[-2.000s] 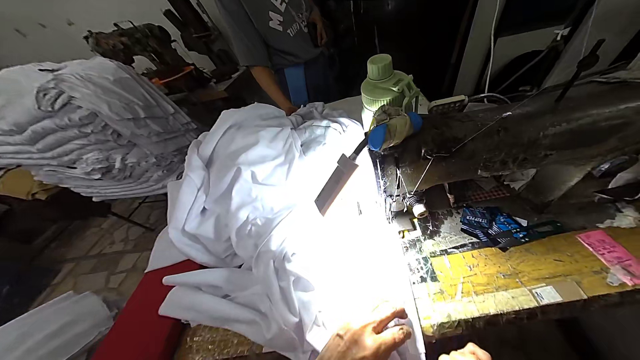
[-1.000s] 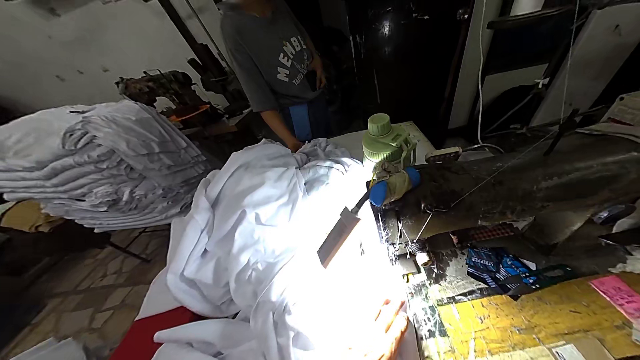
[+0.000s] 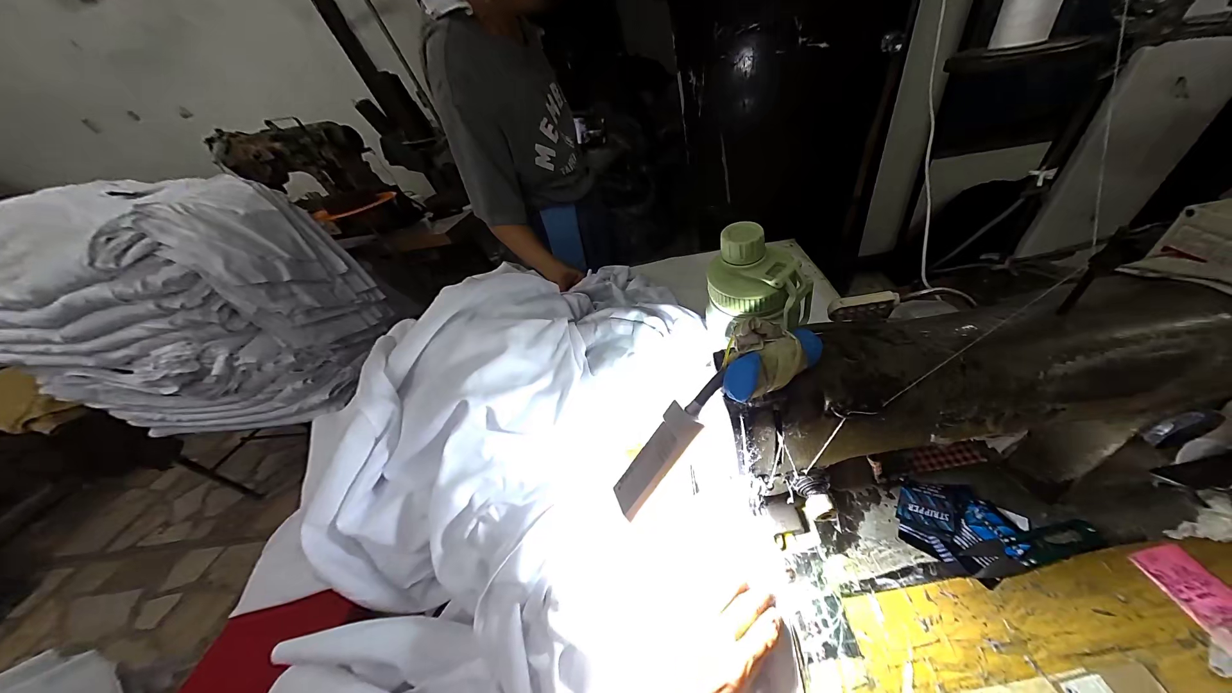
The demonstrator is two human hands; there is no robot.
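Note:
One of my hands, which looks like my left hand (image 3: 746, 635), lies on the white fabric (image 3: 462, 414) at the bottom centre, washed out by glare. Its fingers rest on the cloth, and whether they pinch it is unclear. My other hand does not show. The fabric is heaped left of an industrial sewing machine (image 3: 924, 375) with a dark, worn body. A small lamp (image 3: 659, 460) hangs from the machine head and lights the cloth strongly. White thread runs along the machine to its needle area.
A green-lidded bottle (image 3: 746, 279) stands behind the machine head. Stacked white fabric (image 3: 192, 298) is at the left. A person (image 3: 520, 135) stands beyond the heap. Dark blue packets (image 3: 953, 525), a green-handled tool (image 3: 1059, 541) and pink paper (image 3: 1189, 587) lie on the right side.
The view has tilted upward. Two seconds ago a second hand showed at the bottom edge, right of the first; it is out of sight now.

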